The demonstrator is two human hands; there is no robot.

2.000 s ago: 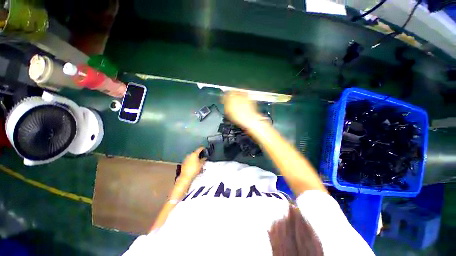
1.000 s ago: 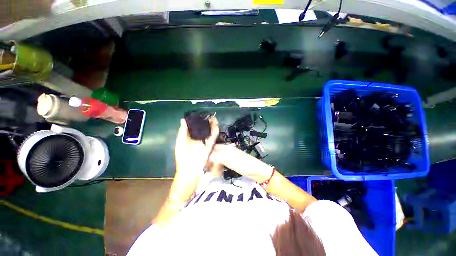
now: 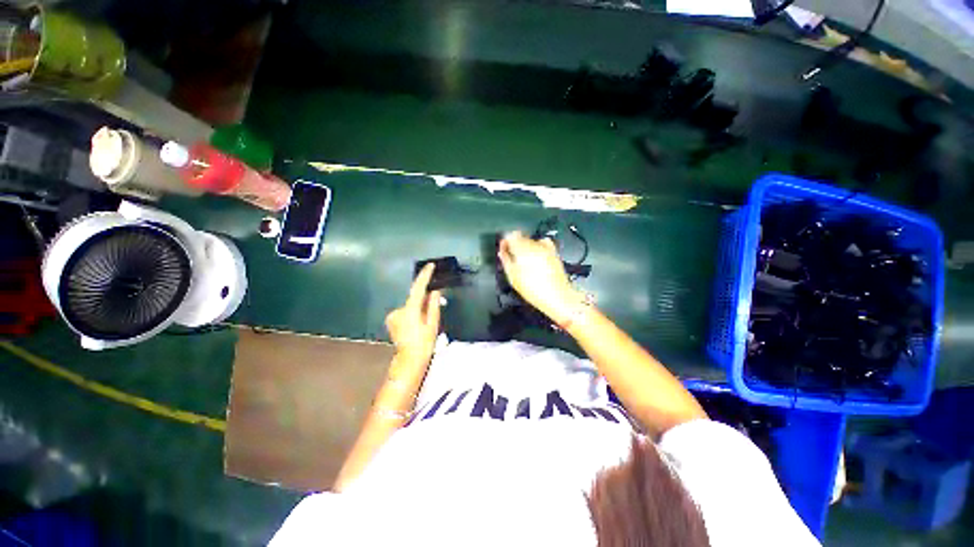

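Observation:
My left hand point(image 3: 414, 321) is at the bench's near side with its fingers at a black power adapter point(image 3: 440, 274). The fingers touch the block's near side; whether they grip it is not clear. My right hand point(image 3: 532, 274) is over a small pile of black corded adapters point(image 3: 515, 318), with a dark block at its fingertips. Thin black cords point(image 3: 577, 244) loop out beside the right hand. The fingers of the right hand partly hide the pile.
A blue mesh basket point(image 3: 740, 369) heaped with adapters stands right, above a deeper blue bin point(image 3: 814, 459). More adapters point(image 3: 684, 94) lie at the far side. A smartphone point(image 3: 303, 221), red bottle point(image 3: 219, 171), pale flask point(image 3: 126, 160) and fan point(image 3: 126, 280) are left. Cardboard point(image 3: 304, 411) is at the near edge.
The hands were together around a dark block one second ago; now they are apart. The left is at an adapter on the bench, the right has moved over the pile. The camera view has shifted.

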